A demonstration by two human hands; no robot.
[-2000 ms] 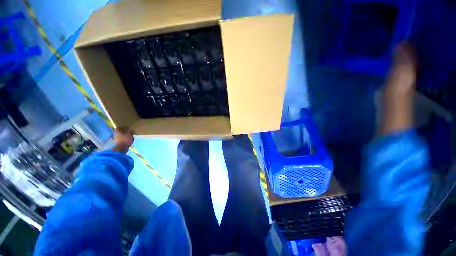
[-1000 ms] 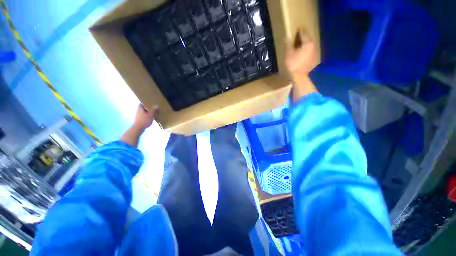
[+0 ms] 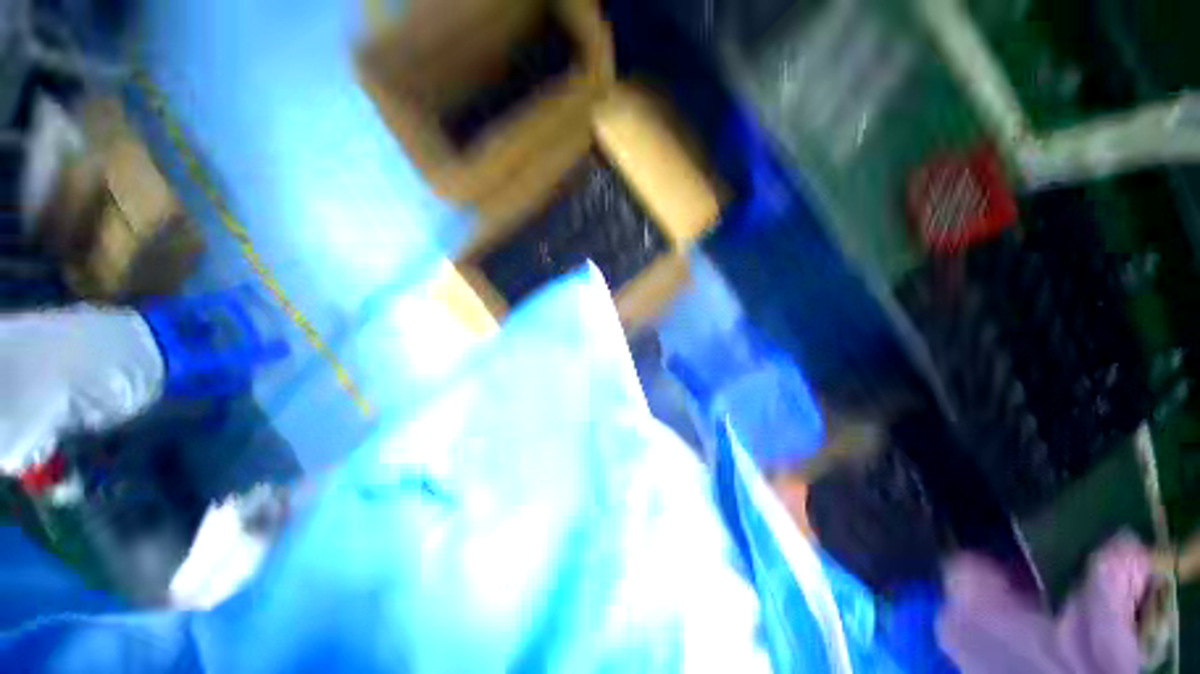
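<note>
The picture is strongly blurred. An open brown carton (image 3: 658,165) stands ahead of me, with dark trays (image 3: 559,234) inside. My blue smock covers its near side. A second open carton (image 3: 494,152) stands just beyond it. My left hand is not in view. A small skin-coloured patch at the right edge of my smock may be part of my right hand (image 3: 792,500). It is mostly hidden, and its grip cannot be made out.
A blue stool (image 3: 757,411) is right of the carton. A red bin (image 3: 963,198) and dark trays (image 3: 1040,356) lie at the right. Pink sleeves (image 3: 1040,619) of another person show lower right, a white-sleeved person (image 3: 79,375) at the left. Yellow-black tape (image 3: 250,257) crosses the floor.
The view has swung and blurred. The tray-filled carton, held in both hands a second ago, now stands farther off beside another carton. My hands are no longer visible on it.
</note>
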